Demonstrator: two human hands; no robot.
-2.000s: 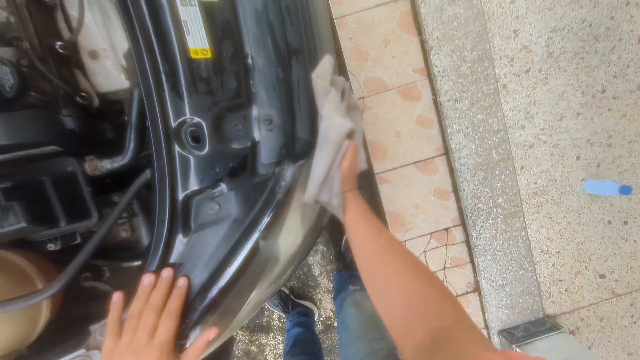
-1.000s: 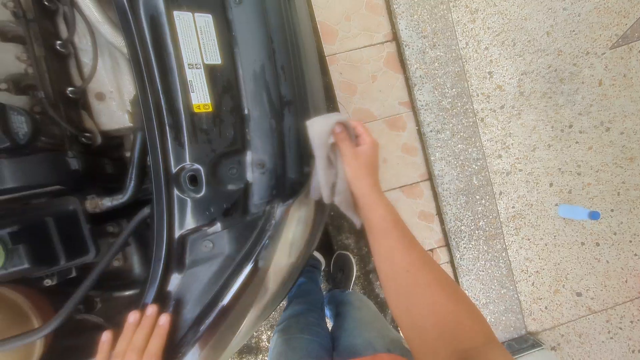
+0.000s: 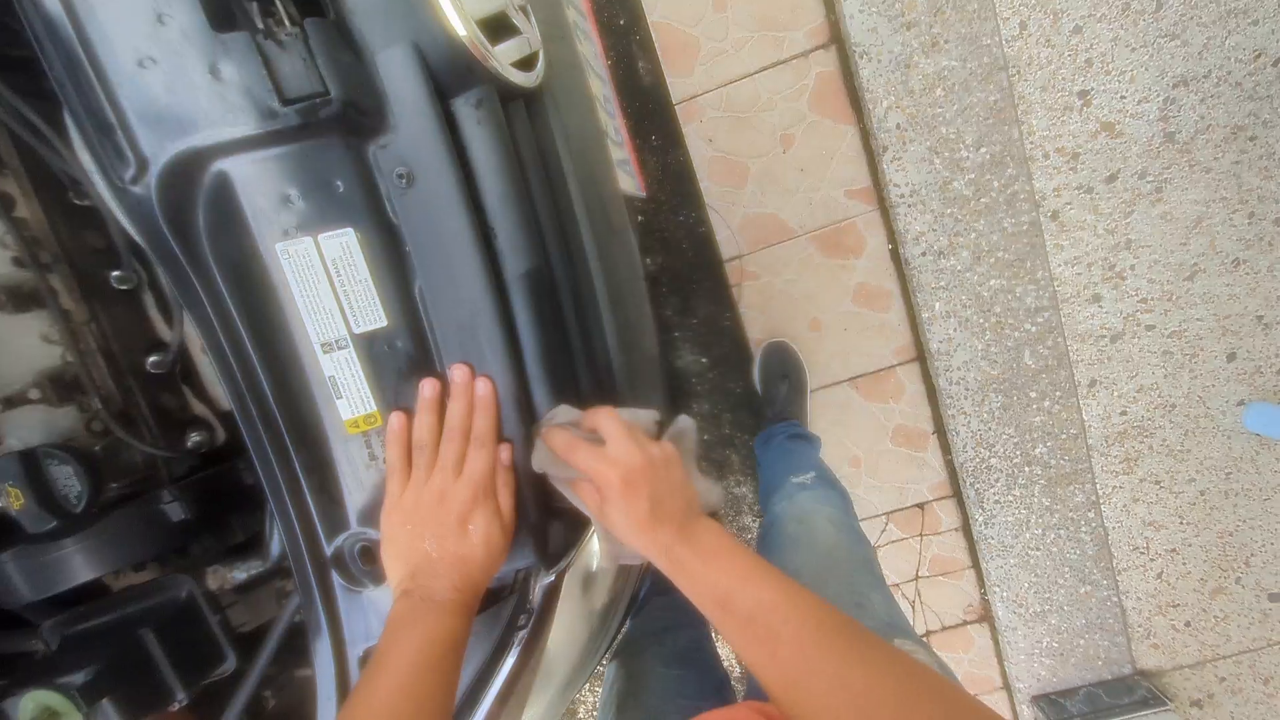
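My left hand (image 3: 447, 490) lies flat, palm down, on the black plastic panel (image 3: 450, 290) along the front of a car's engine bay, just below the printed labels (image 3: 335, 325). My right hand (image 3: 630, 480) presses a crumpled grey cloth (image 3: 690, 450) against the black front grille (image 3: 560, 330), right beside the left hand. Part of the cloth is hidden under my fingers. Below it the chrome-edged headlight (image 3: 560, 620) shows partly, behind my forearm. A chrome emblem (image 3: 505, 45) is at the top of the grille.
Engine parts with a black oil cap (image 3: 45, 490) fill the left side. A licence plate (image 3: 610, 100) is on the bumper. Tiled floor (image 3: 800, 180) and a raised speckled kerb (image 3: 950, 250) run along the right, with a blue object (image 3: 1262, 420) beyond. My shoe (image 3: 782, 382) rests on the tiles.
My left hand has moved from the panel's corner up along it, closer to the right hand. The cloth, hanging from my right hand a second ago, is now pressed on the grille. The view has shifted.
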